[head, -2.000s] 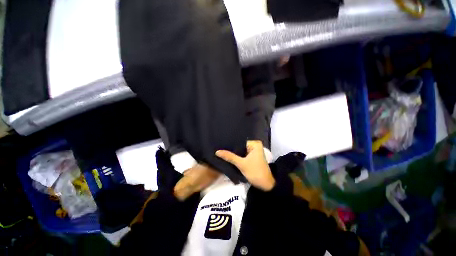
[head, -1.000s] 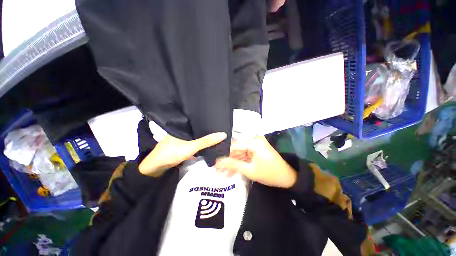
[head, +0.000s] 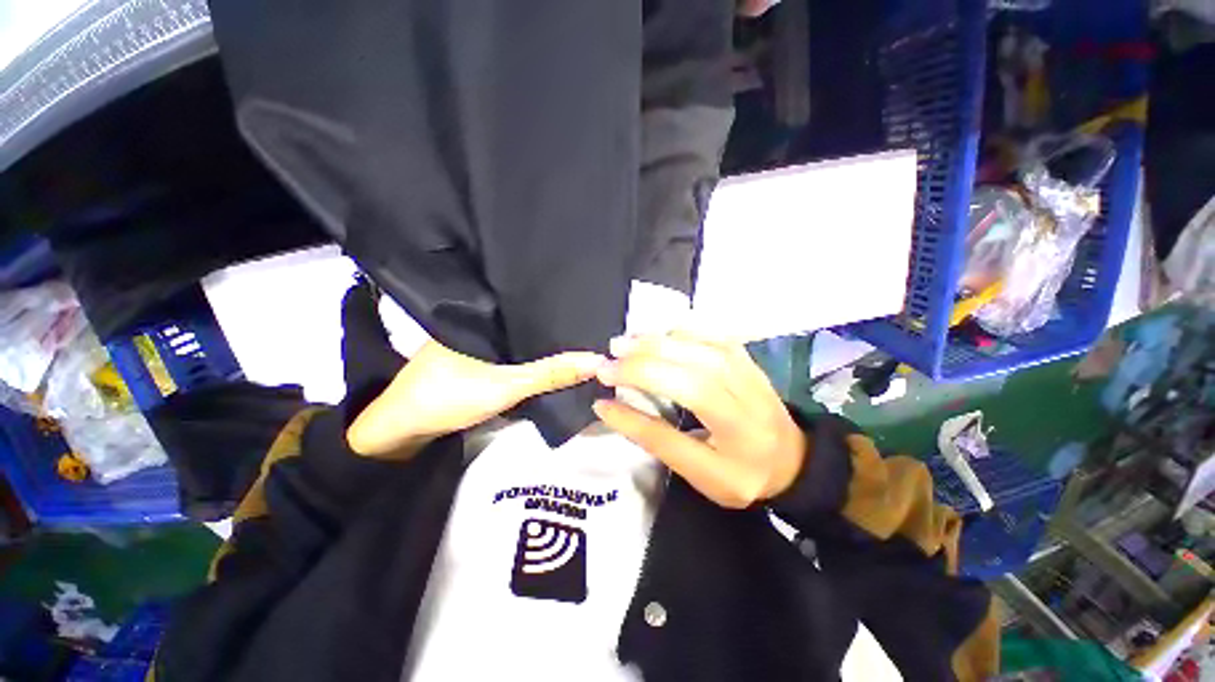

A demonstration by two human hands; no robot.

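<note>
A large long black cut piece (head: 533, 173) hangs from the table side towards my chest, its narrow end at my hands. My left hand (head: 453, 397) grips the cloth near its end, thumb on top, fingers hidden beneath it. My right hand (head: 713, 413) is at the cloth's right edge, thumb and fingertips meeting my left thumb tip and pinching that edge. The cloth's pointed corner shows just below the hands, over the white shirt front.
A blue plastic crate (head: 949, 267) with clear bags stands at the right, another blue crate (head: 100, 500) at the lower left. White panels lie on both sides of the cloth. The table edge with its scale (head: 107, 60) is at the upper left.
The cloth was drawn from the table towards me, and the view tilted down. Since one second ago, my right fingers have moved up to the cloth's edge beside my left thumb.
</note>
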